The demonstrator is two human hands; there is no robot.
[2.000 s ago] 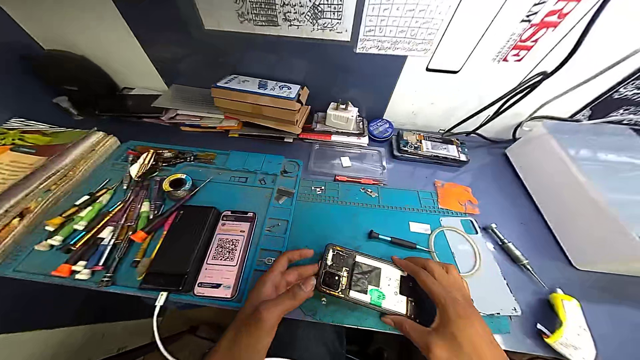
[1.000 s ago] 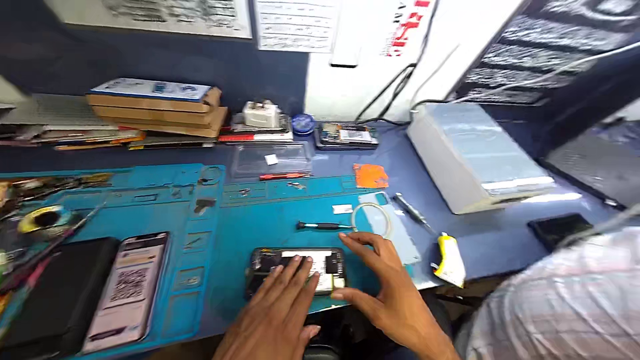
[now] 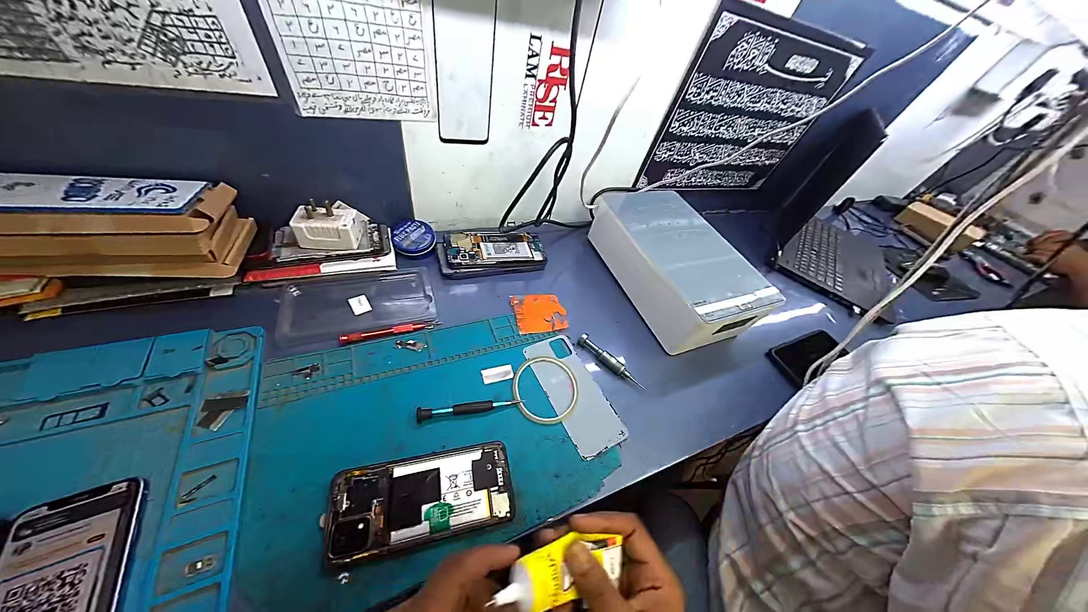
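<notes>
Low in the picture, my right hand (image 3: 633,569) is closed around a yellow and white glue tube (image 3: 548,576), its nozzle pointing down and left. My left hand (image 3: 467,582) is beside the nozzle end; its fingers are partly hidden, so its hold on the tube is unclear. Just beyond both hands, a smartphone with its back off (image 3: 421,501) lies on the teal repair mat (image 3: 314,442), battery and camera module showing. A detached pale back cover (image 3: 578,408) rests further right, with a ring-shaped loop (image 3: 546,418) partly on it. The black and teal screwdriver (image 3: 466,410) lies by the loop.
A precision screwdriver (image 3: 610,361) and a grey-white box (image 3: 680,268) stand or lie on the right. An orange piece (image 3: 539,314), a red pen-like tool (image 3: 387,332) and another opened phone (image 3: 493,252) are further back. A person in a striped shirt (image 3: 918,476) sits close at the right.
Both hands have left the opened phone and come down toward the near edge. The yellow tube, earlier lying on the table at the right, is now in my right hand.
</notes>
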